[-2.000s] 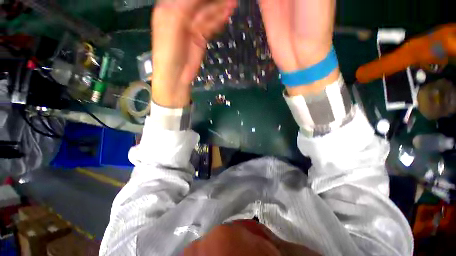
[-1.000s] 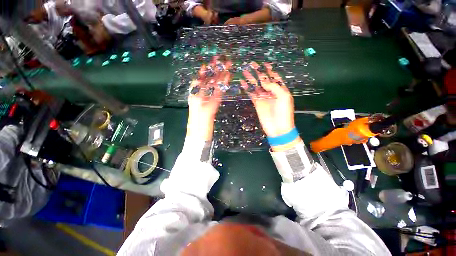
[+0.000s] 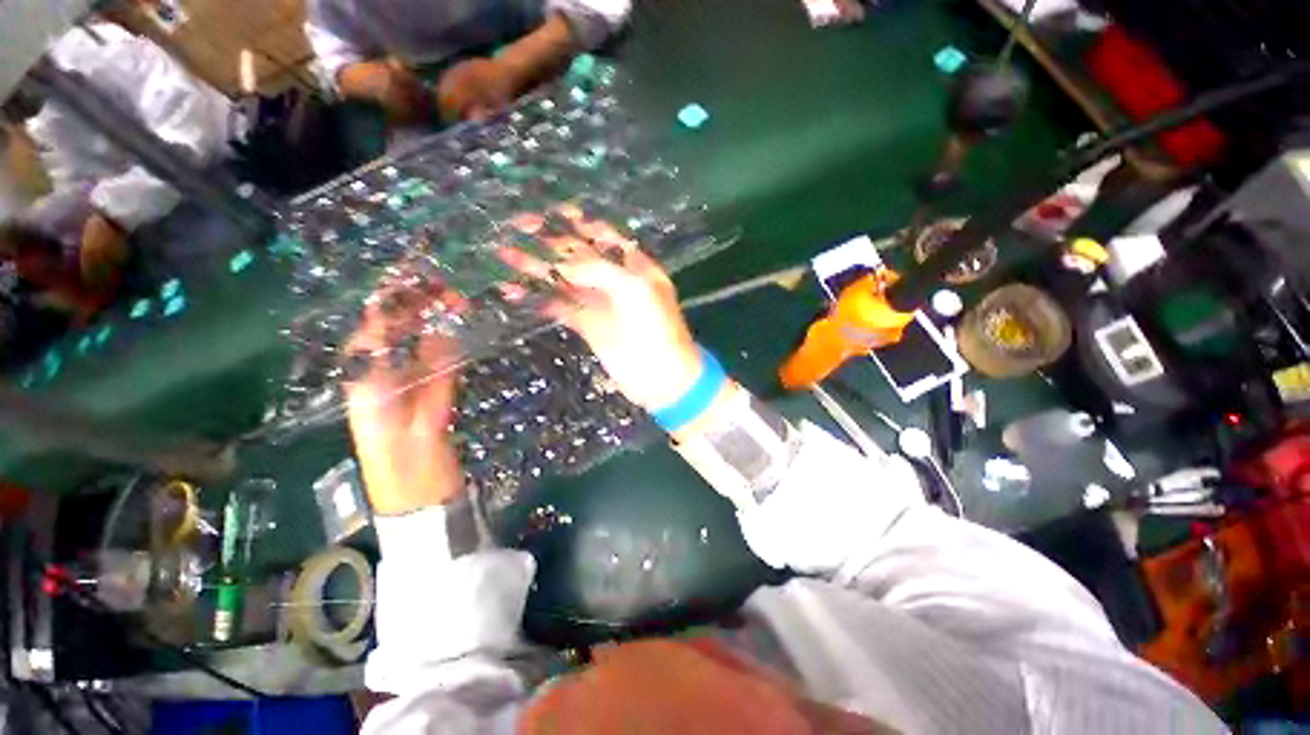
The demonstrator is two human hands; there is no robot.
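Note:
A wide clear blister tray (image 3: 496,158) with rows of small dark and shiny parts spans the green surface ahead. My left hand (image 3: 410,395) reaches past its near edge; tray glints and parts show over the blurred fingers, so the hand looks to be under it, holding it. My right hand (image 3: 618,309), with a blue wrist band, is under its near right part with fingers spread, supporting it; exact finger contact is blurred. A second tray of parts (image 3: 539,417) lies on the mat nearer me, partly behind my hands.
Tape roll (image 3: 332,603) at left. Orange tool (image 3: 848,333), white-bordered black panel (image 3: 920,359) and round pot (image 3: 1014,330) at right. Loose specks (image 3: 546,517) near the second tray. Another person's hands (image 3: 474,89) are beyond the upper tray. Small green pieces lie on the far surface.
The view has turned, so the bench appears tilted. At first my hands were over the near tray; then they were out under the far tray, where they remain, now farther left in view.

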